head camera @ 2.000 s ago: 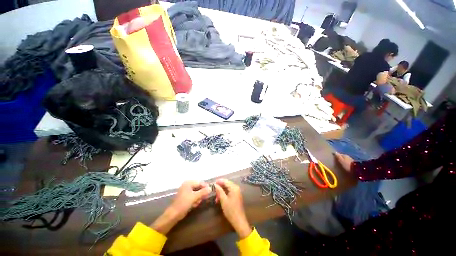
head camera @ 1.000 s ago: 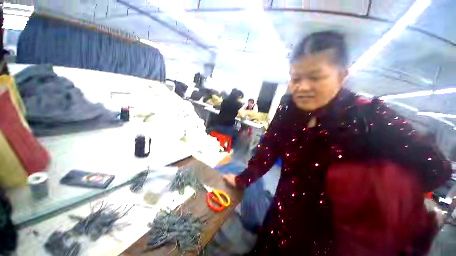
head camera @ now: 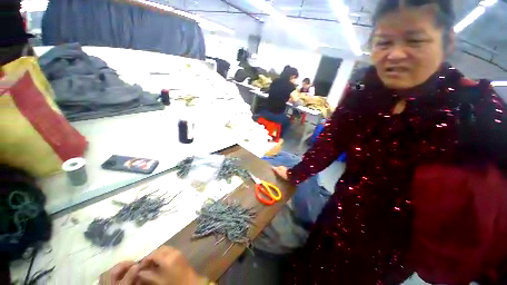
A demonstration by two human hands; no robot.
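My left hand [head camera: 118,274] and my right hand [head camera: 169,268] are close together at the bottom edge, cut off and blurred. What is between their fingers cannot be made out. A pile of short grey-blue cords [head camera: 223,221] lies on the brown tabletop to the right of my hands. Small dark cord bunches [head camera: 136,209] lie on the white sheet [head camera: 72,259] beyond my hands. Orange and yellow scissors [head camera: 268,192] lie at the right table edge. A clear plastic bag [head camera: 204,168] lies between two small cord bunches.
A person in a dark red sparkly top [head camera: 383,145] stands at the right, one hand [head camera: 281,172] on the table edge. A phone [head camera: 130,163], a pale roll [head camera: 75,171] and a dark bottle or spool [head camera: 186,131] stand or lie beyond. A yellow-red bag [head camera: 41,119] and black bag [head camera: 22,214] are left.
The view has swung right and up to the standing person, then partly back. My hands left the picture and show again at the bottom edge. The piles and scissors look unmoved.
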